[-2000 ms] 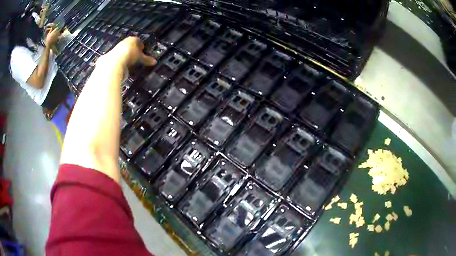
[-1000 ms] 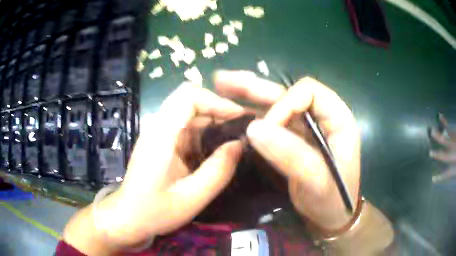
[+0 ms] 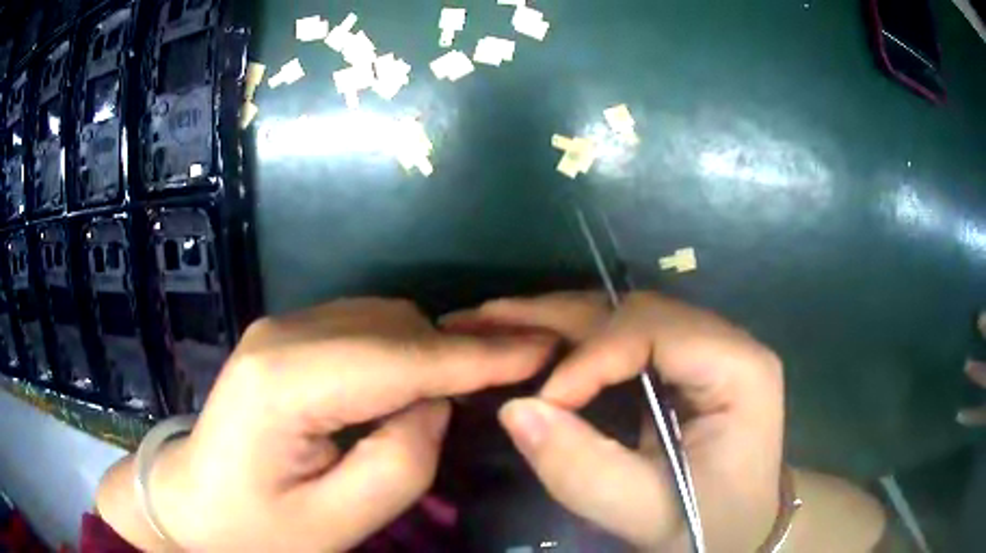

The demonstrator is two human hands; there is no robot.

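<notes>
My left hand [image 3: 324,416] and my right hand [image 3: 670,416] meet at the fingertips near the front. A dark phone housing [image 3: 492,448] lies between them, mostly hidden by the fingers and hard to make out. My left fingers are closed around its side. My right hand also holds tweezers [image 3: 667,443], slanting through it, tips pointing forward over the green mat, with nothing visible in them. Cream tabbed adhesive pieces [image 3: 452,65] lie loose beyond the hands. A few [image 3: 575,153] lie near the tweezer tips, and one [image 3: 679,260] lies right of them.
A black blister tray [image 3: 138,200] with rows of housings in its pockets stands at the left. The shiny green mat [image 3: 757,238] spreads under the pieces. A phone in a pink case [image 3: 908,49] lies at the back right. Another person's fingers [image 3: 975,373] show at the right edge.
My left hand was over the tray, then came to meet my right hand around the dark housing. Since then both hands have shifted lower in view, and the thumbs and fingertips have moved.
</notes>
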